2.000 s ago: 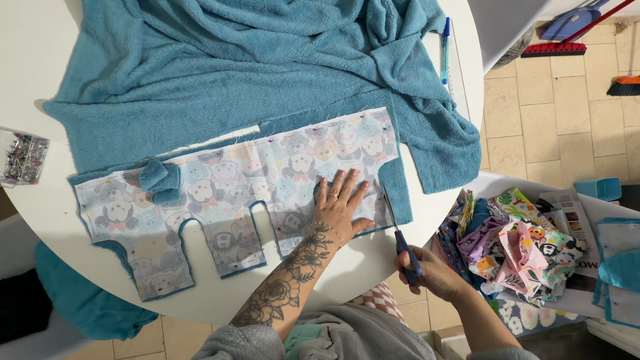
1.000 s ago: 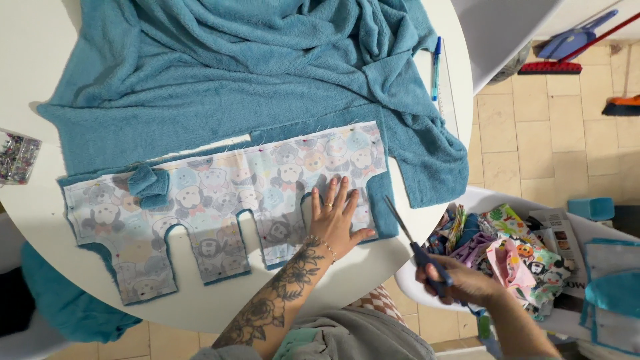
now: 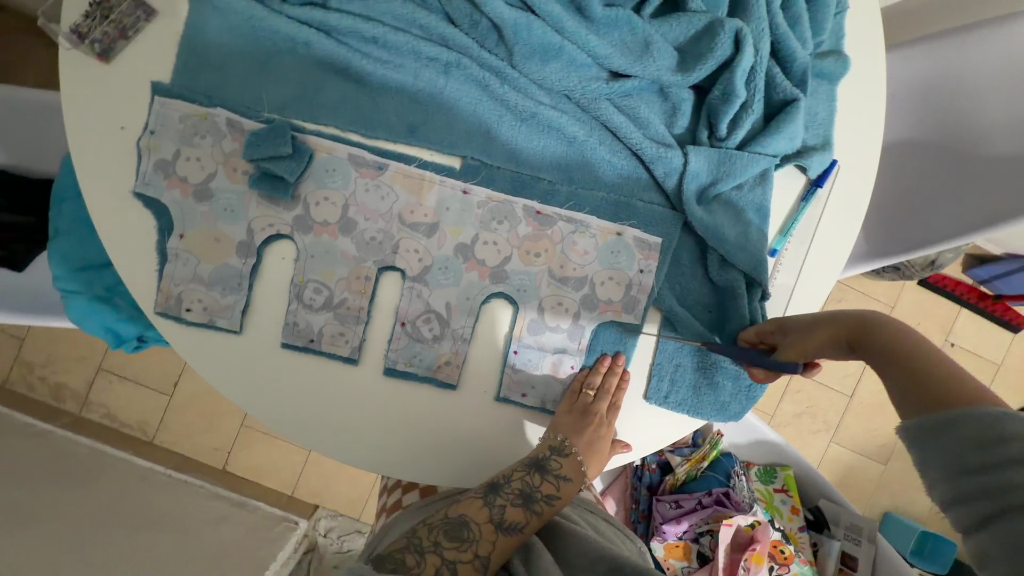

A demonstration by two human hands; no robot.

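Note:
My left hand [image 3: 594, 408] lies flat, fingers slightly spread, on the lower right corner of a printed cotton fabric piece [image 3: 432, 272] and the teal plush under it. My right hand [image 3: 788, 346] grips dark-handled scissors [image 3: 748, 357], their blades pointing left at the right edge of the layered piece. Pins hold the printed piece, which has rounded notches along its lower edge, on teal fleece. Small folded teal scraps [image 3: 277, 158] rest on its upper left. The large teal plush fabric [image 3: 480, 88] spreads behind, in folds at the right.
A clear box of pins [image 3: 110, 24] stands at the table's upper left. A blue pen [image 3: 802, 208] lies on a notebook [image 3: 800, 248] at the right. Below the round white table [image 3: 336, 424] are a container of colourful fabric scraps [image 3: 720, 512] and, at left, a chair with teal cloth [image 3: 92, 264].
The scissors have moved from below the fabric's lower right corner to its right edge. My left hand stays on the fabric near that corner. The view has turned.

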